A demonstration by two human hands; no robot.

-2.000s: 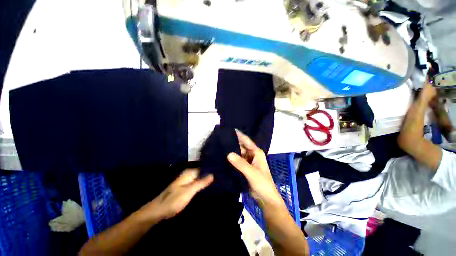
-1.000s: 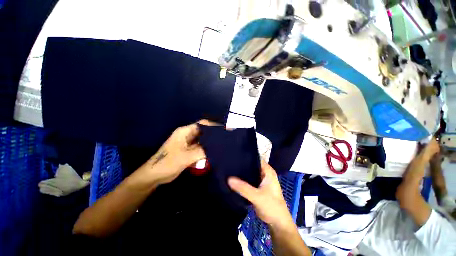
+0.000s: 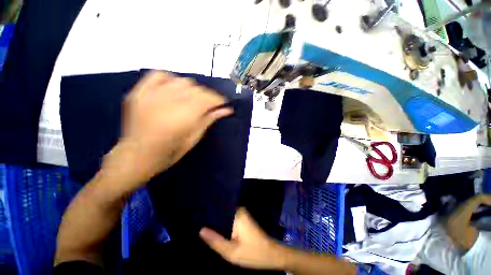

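A dark navy fabric panel (image 3: 97, 115) lies on the white table left of the needle area. My left hand (image 3: 167, 118), blurred, is over it, its fingers pinching fabric near the panel's upper right part. My right hand (image 3: 242, 244) is below the table edge, thumb and fingers on the lower edge of the dark fabric hanging toward me. The white sewing machine (image 3: 377, 70) with a blue stripe stands to the right. A second navy piece (image 3: 312, 121) lies under its arm, its narrow end at the table's front edge.
Red-handled scissors (image 3: 381, 160) lie right of the second piece. Blue crates (image 3: 323, 217) stand below the table edge. More dark fabric (image 3: 32, 80) drapes at the far left. Another person's arm (image 3: 465, 223) and white-and-dark garments (image 3: 395, 231) are at the lower right.
My left hand has moved up onto the panel. My right hand has moved down and slightly left. The small dark piece held between both hands a second ago is no longer distinct.
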